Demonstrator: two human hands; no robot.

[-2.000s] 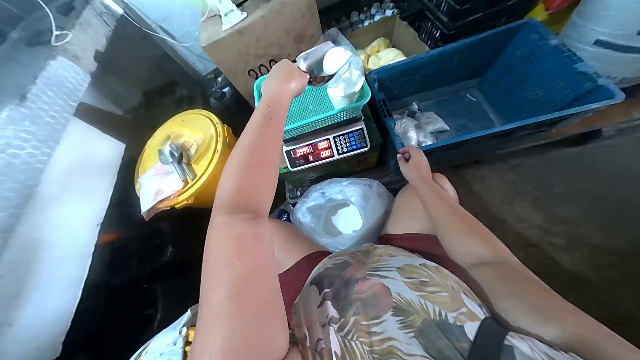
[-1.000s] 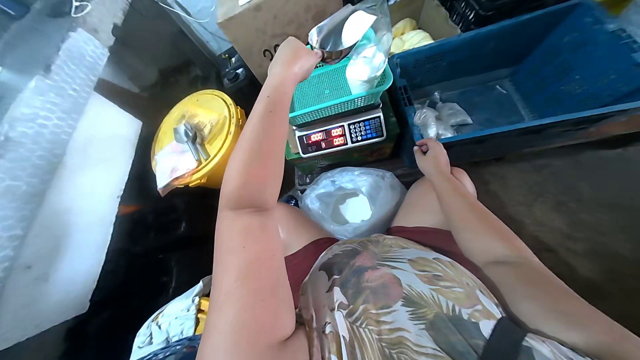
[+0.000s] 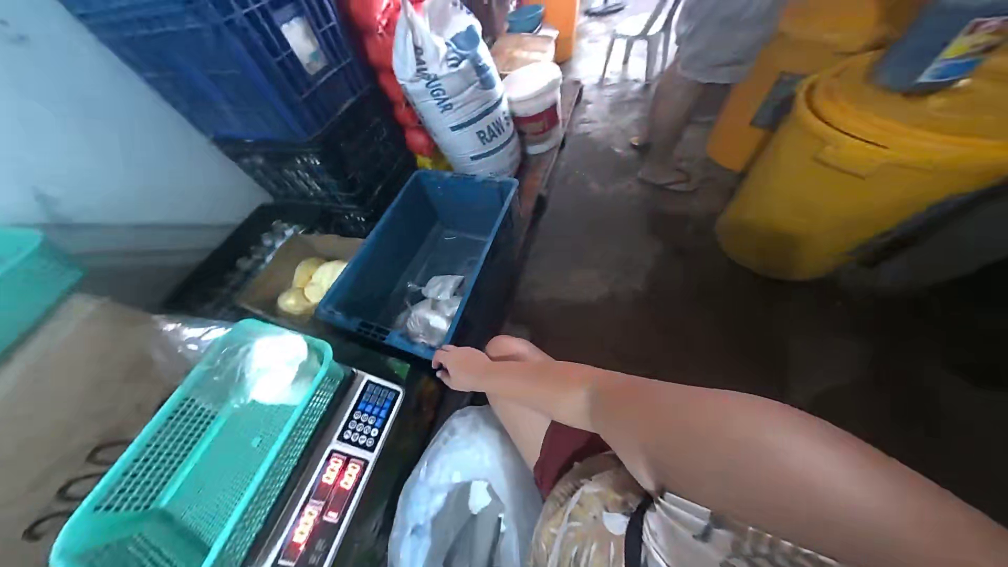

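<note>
My right hand (image 3: 465,368) is at the near corner of a blue plastic crate (image 3: 488,268), its fingers curled by the rim; whether they grip it is unclear. Inside the crate lie several small clear bags of pale contents (image 3: 431,319). My left hand is out of view. A green mesh plastic basket (image 3: 213,465) rests on a digital scale (image 3: 346,465) with lit red digits, and a clear plastic bag with white contents (image 3: 276,366) sits at the basket's far end. Below my right hand stands an open translucent plastic bag (image 3: 465,480) with something white inside.
Yellowish wrapped lumps (image 3: 311,285) fill a cardboard box left of the crate. Behind stand stacked crates (image 3: 228,71), a raw sugar sack (image 3: 457,94) and a white bucket (image 3: 534,110). A large yellow barrel (image 3: 819,181) is at right; a person's legs (image 3: 673,118) show beyond.
The view has swung to the right. My left hand, earlier over the green basket holding something shiny, is out of view. My right hand remains by the crate's rim.
</note>
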